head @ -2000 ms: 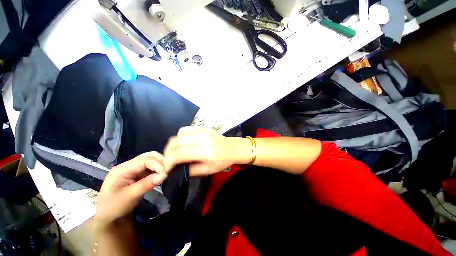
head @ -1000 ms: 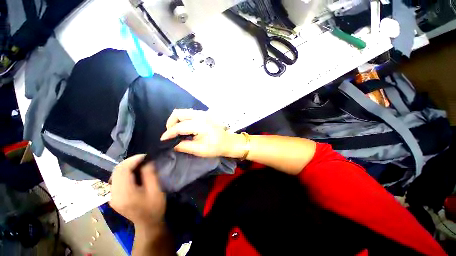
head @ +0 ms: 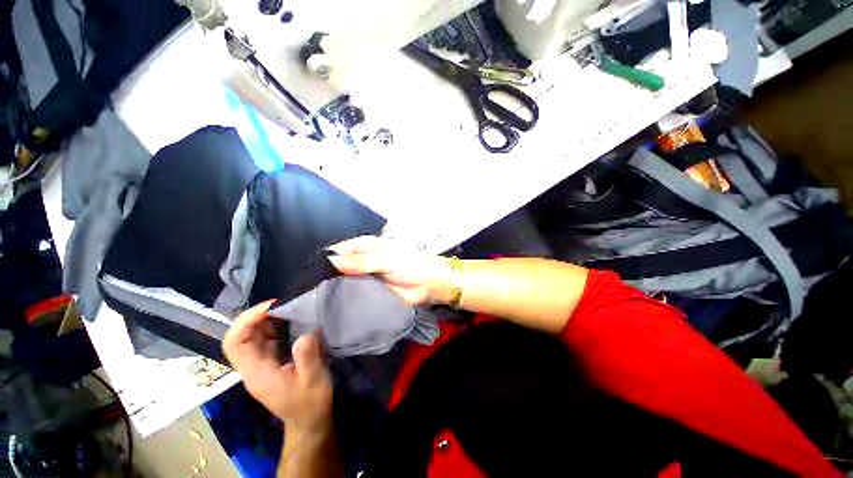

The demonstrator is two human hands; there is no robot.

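A black and grey garment (head: 178, 210) lies on the white machine table (head: 449, 191) and hangs over its front edge. My left hand (head: 281, 364) is at the near edge, fingers curled, with its fingertips at the left end of a black and grey fold. My right hand (head: 388, 268) pinches the right end of that fold between thumb and fingers. A lighter grey fabric part (head: 351, 317) hangs between my hands. The sewing machine's needle area (head: 348, 121) is beyond the garment, apart from both hands.
Black-handled scissors (head: 500, 107) lie beside the machine. A green-handled tool (head: 631, 74) lies further right. A bright blue object (head: 253, 126) stands left of the needle. Grey and black garments (head: 692, 233) are heaped at right, with an orange item (head: 694, 154). More dark cloth is at upper left.
My hands have moved apart from their earlier meeting point, and the grey fabric part now shows spread between them. My left hand has turned more palm-up. The camera view has shifted slightly.
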